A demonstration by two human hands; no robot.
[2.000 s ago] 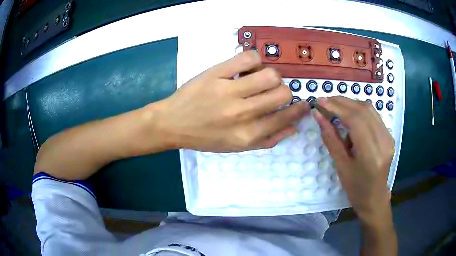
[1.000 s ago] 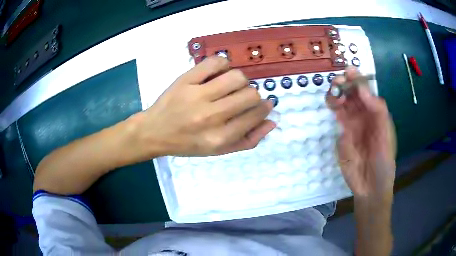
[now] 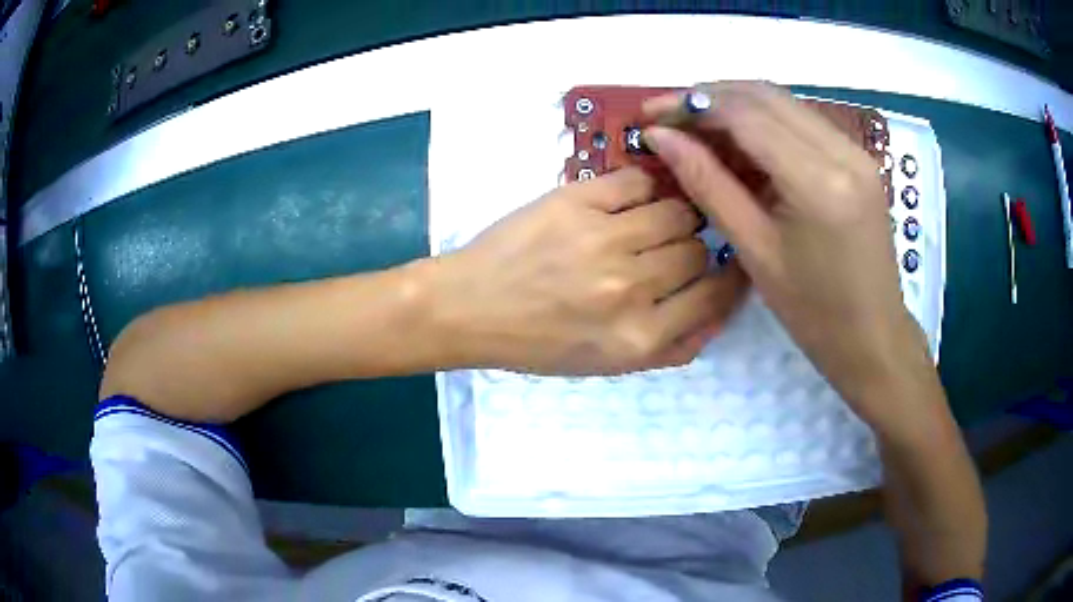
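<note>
The red-brown fixture lies across the top of the white blister tray. My right hand is over the fixture, fingers bent around a thin pick-up stick whose pale round end shows. Its fingertips are at a small round component in the leftmost nest; the other nests are hidden. My left hand lies over the tray's upper left with curled fingers; what its thumb side holds is hidden. A dark round component shows beside its fingertips; I cannot tell whether it is held.
Several round components stand in a column at the tray's right side. A thin swab, a red cap and a white marker lie to the right. A grey fixture is at upper left, another at upper right.
My right hand has moved from the tray's right side up and left onto the fixture. My left hand stays beside the fixture's left end. The whole view has shifted, moving things right in the picture.
</note>
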